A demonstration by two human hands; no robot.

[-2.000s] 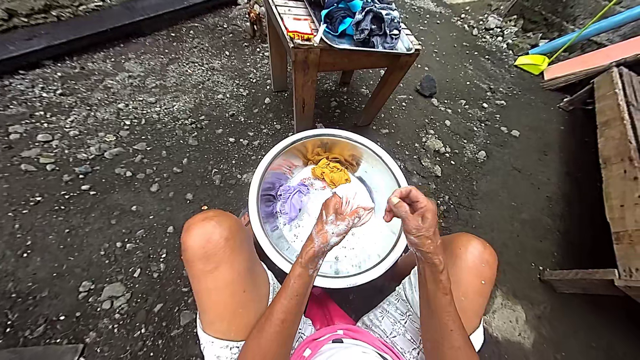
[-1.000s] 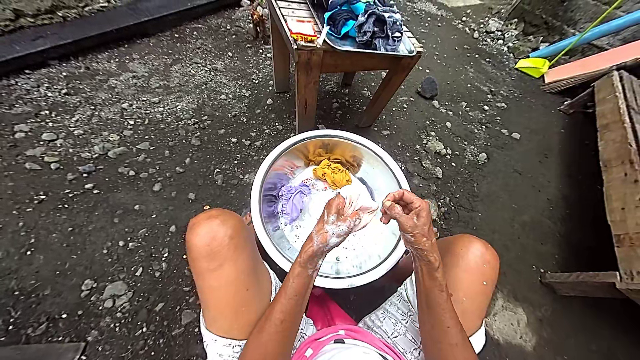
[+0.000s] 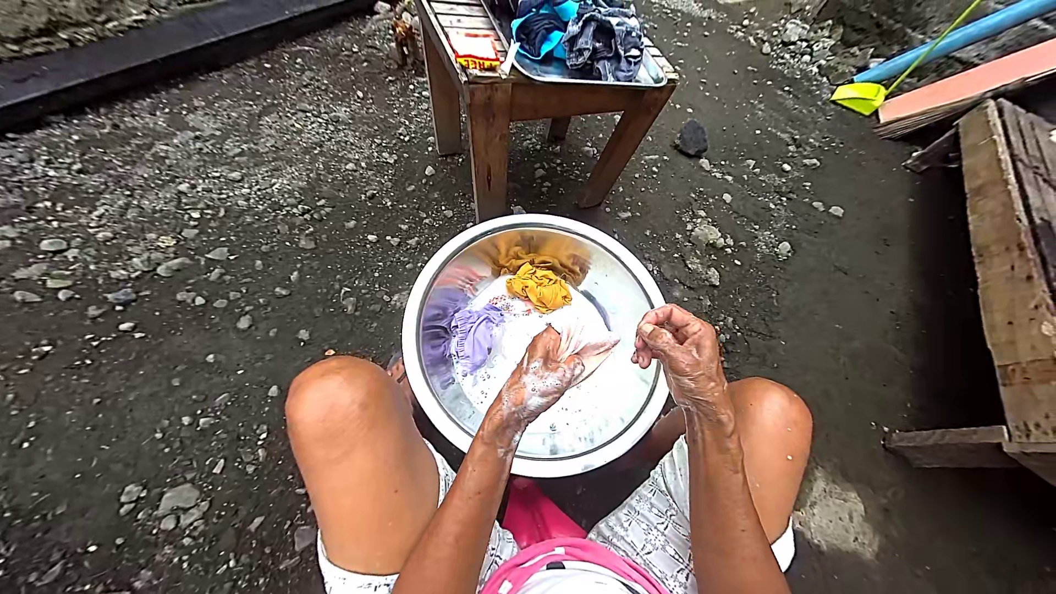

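A round metal basin (image 3: 615,452) stands between my knees. Purple cloth (image 3: 476,337) lies in its left part, and a bunched mustard-yellow cloth (image 3: 539,286) near its far side. My left hand (image 3: 540,375), wet with suds, holds a thin pale pink cloth (image 3: 592,346) over the basin, its tip pointing right. White suds or pale cloth with small spots cover the basin's middle; which, I cannot tell. My right hand (image 3: 681,346) is raised at the right rim, fingers curled and thumb near the fingertips, a small gap from the cloth's tip. No item shows clearly in it.
Beyond the basin stands a wooden table (image 3: 577,103) bearing a metal tray (image 3: 652,76) of dark and blue clothes (image 3: 606,41) and a red-and-yellow packet (image 3: 476,51). A wooden structure (image 3: 1011,289) is at right, a yellow-green dustpan (image 3: 860,97) at upper right. Gravelly ground lies around.
One second ago my right hand's fingers were at the pale cloth's tip; now they are apart from it, a little to the right. My left hand stays over the basin with the cloth.
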